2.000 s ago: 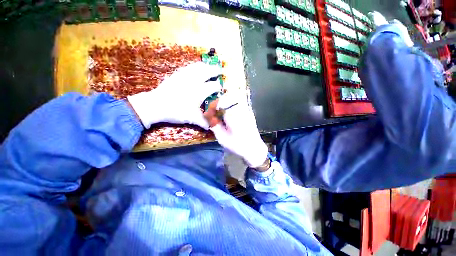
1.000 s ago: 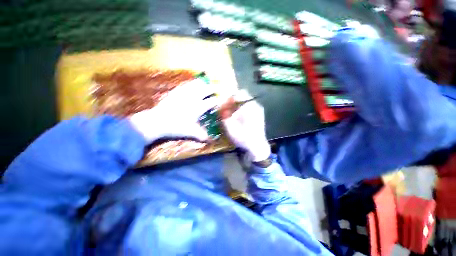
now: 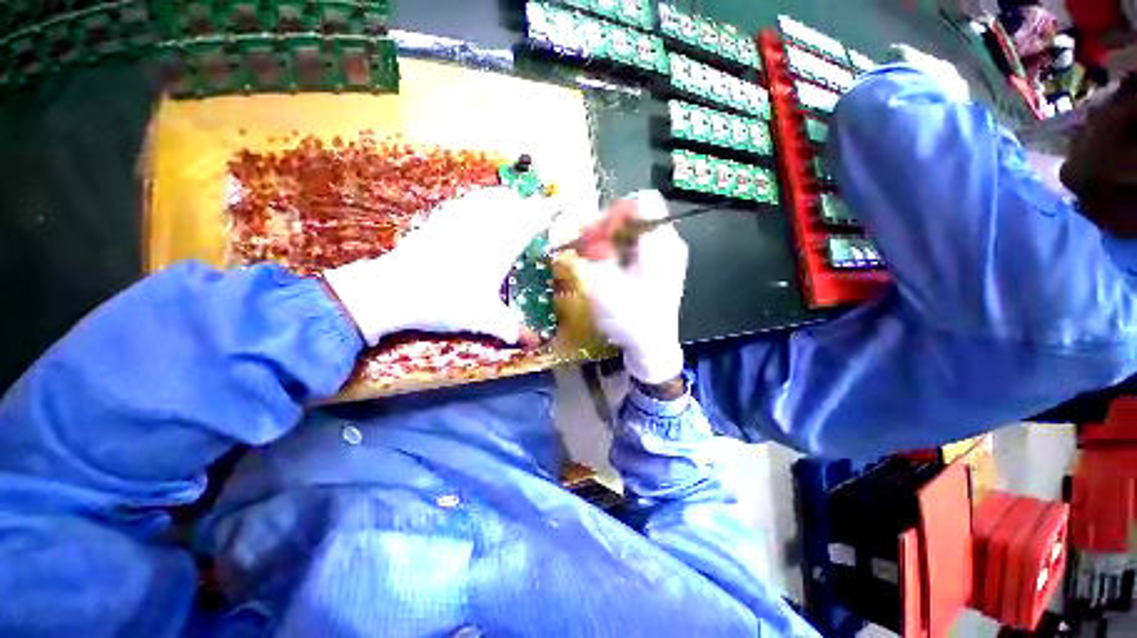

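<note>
A green PCB panel (image 3: 534, 289) lies at the right part of the yellow board (image 3: 187, 125). My left hand (image 3: 436, 268), in a white glove, lies over the panel's left side and holds it. My right hand (image 3: 636, 274), gloved with bare fingertips, is at the panel's right side and grips a slim dark tool (image 3: 680, 217) that points out to the right. Reddish-brown leaded components (image 3: 362, 187) cover the board in a thick patch, partly hidden under my left hand. Whether a component is at my right fingertips is too blurred to tell.
Darker green panels (image 3: 274, 62) lie at the upper left. Paler panel strips (image 3: 723, 125) lie in columns right of the board. A red tray (image 3: 798, 187) with panels is further right. A coworker's blue sleeve (image 3: 960, 224) reaches over it. Red trays (image 3: 997, 548) stand at the lower right.
My right hand has moved slightly right, and the tool now sticks out further to the right. My left hand stays on the panel. The coworker's arm has shifted left in view.
</note>
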